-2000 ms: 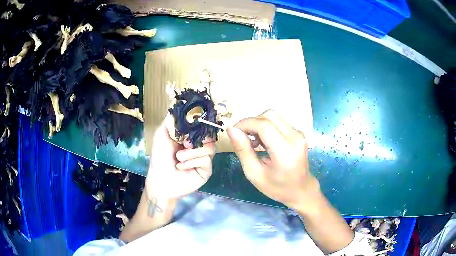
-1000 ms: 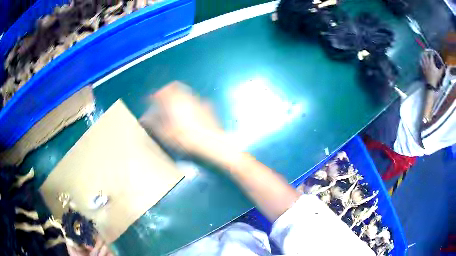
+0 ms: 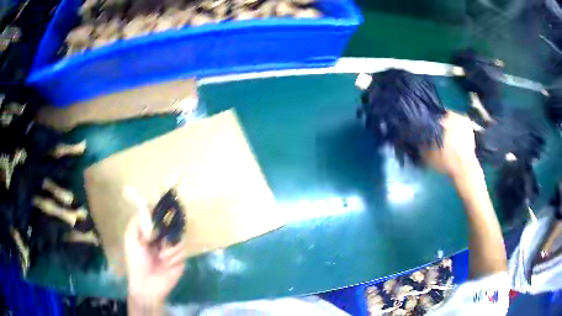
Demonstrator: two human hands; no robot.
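My left hand [image 3: 154, 262] holds the small upper body part [image 3: 169, 217], with its dark ragged edge and round opening, over the lower left of the cardboard sheet [image 3: 215, 154]. The part is blurred. My right hand [image 3: 455, 145] grips a large black feathery part [image 3: 403, 111] above the green table at the right. A short beige stub sticks out at its upper left end. The right fingers are partly hidden by the black part.
Joined figures with beige limbs [image 3: 55, 210] lie heaped at left. A far blue bin [image 3: 203, 62] holds beige and brown parts. Loose black parts [image 3: 505, 139] lie at right. A lower right blue bin [image 3: 357, 299] holds beige parts. Part of a person's clothing [image 3: 536, 247] shows at the right edge.
My right hand has moved far right and taken hold of a black feathery part; the thin stick no longer shows in it. The view has swung right. My left hand still holds the body part.
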